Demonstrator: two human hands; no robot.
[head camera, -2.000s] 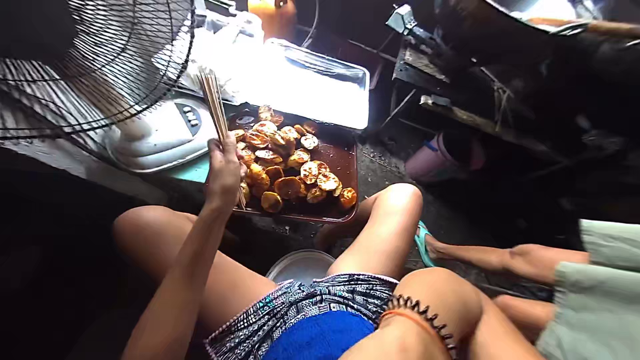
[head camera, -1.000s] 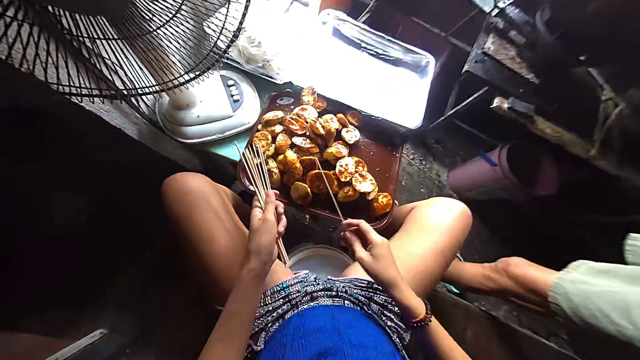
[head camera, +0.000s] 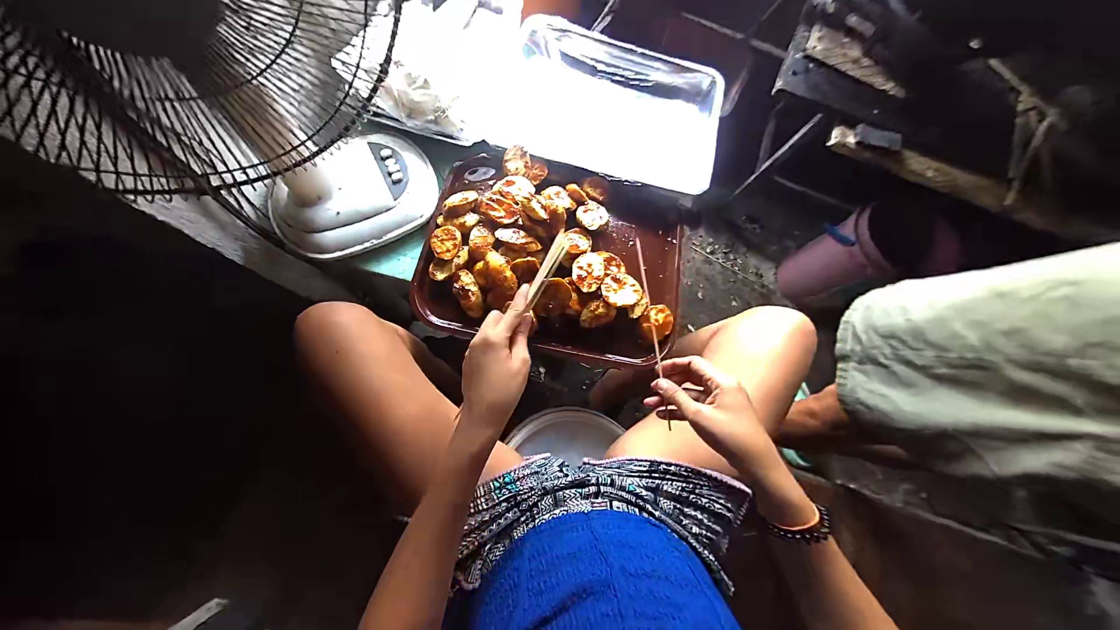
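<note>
A brown rectangular tray (head camera: 647, 245) lies before my knees, with a heap of browned, glossy food slices (head camera: 499, 271) on it. My left hand (head camera: 496, 363) is closed around a bundle of thin wooden skewers (head camera: 549, 267), whose tips point up over the slices. To the right, my right hand (head camera: 709, 407) pinches a single thin skewer (head camera: 650, 306) between thumb and fingers near its lower end. That skewer stands nearly upright in view, across the tray's right side; whether its tip touches anything I cannot tell.
A fan (head camera: 350, 197) stands left of the tray. Behind lies a bright, plastic-lined tray (head camera: 626, 114). Between my legs is a pale round container (head camera: 567, 433). A pink bucket (head camera: 822, 267) and a person's pale-clothed leg (head camera: 980, 350) are at the right, below some wooden boards (head camera: 927, 171).
Two seconds ago my left hand held the skewers up at the tray's left side; the bundle is now over its lower middle. My right hand has come into view with one skewer.
</note>
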